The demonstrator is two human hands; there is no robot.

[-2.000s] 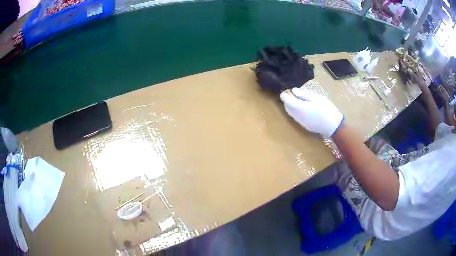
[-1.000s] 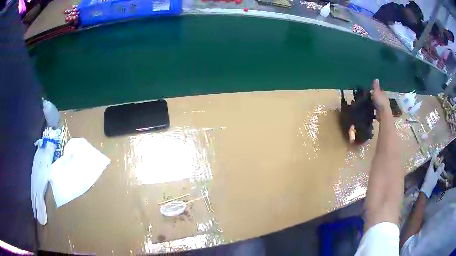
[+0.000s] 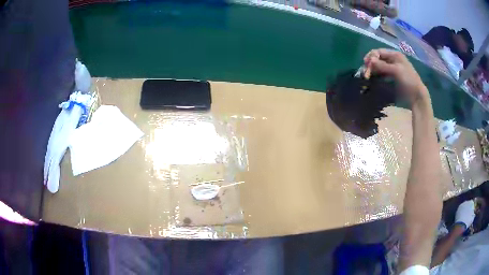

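Note:
My right hand (image 3: 394, 70), bare, reaches in from the lower right. Its fingertips pinch the upper part of a black spiky part (image 3: 359, 107), where a small tan bit shows. The part hangs over the right side of the table and the belt edge, smooth rounded side to the left, jagged tips at the lower right. Whether it touches the table, I cannot tell. My left hand is out of the picture.
White dish (image 3: 205, 192) with a thin stick across it, on a spotted cardboard pad (image 3: 214, 212). Phone (image 3: 176, 94), white sheet (image 3: 104, 140) and white gloves (image 3: 63, 134) lie leftward. Green belt (image 3: 268, 48) runs behind. Another person's gloved hand (image 3: 465, 212) is at lower right.
Another person's gloved hand held a black part two seconds ago; then my bare right hand had one. Since then the part has turned its rounded side leftward and the view has shifted.

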